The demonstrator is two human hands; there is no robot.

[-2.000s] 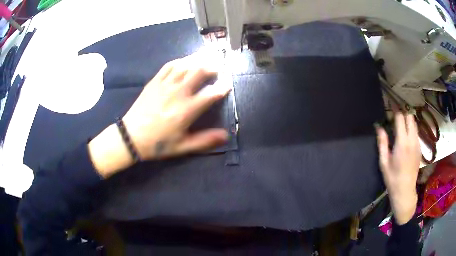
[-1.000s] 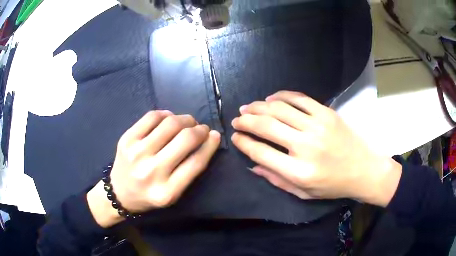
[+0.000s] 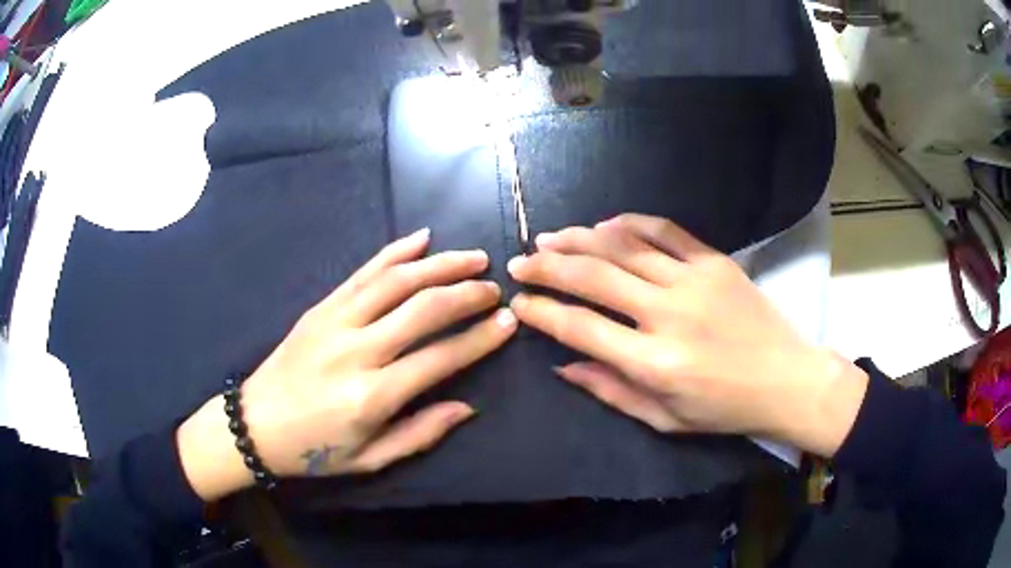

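A large dark garment panel (image 3: 299, 222) lies under the white sewing machine head. A smooth dark pocket bag piece (image 3: 443, 189) lies on it, left of a thin straight slit (image 3: 519, 200) that shows white. My left hand (image 3: 371, 366) lies flat on the cloth left of the slit, fingers apart. My right hand (image 3: 676, 333) lies on the cloth to the right. The fingertips of both hands almost meet at the slit's near end and hide it. The presser foot area (image 3: 499, 83) is washed out by the lamp.
Scissors with dark reddish handles (image 3: 953, 222) lie right of the panel. The white table (image 3: 887, 288) shows on the right. A red bag (image 3: 990, 383) is at the right edge. Narrow dark strips (image 3: 24, 166) lie at the far left.
My right hand has come from the table's right side onto the panel. My left hand's curled fingers have straightened. The pocket bag piece, covered by my left hand at first, now shows.
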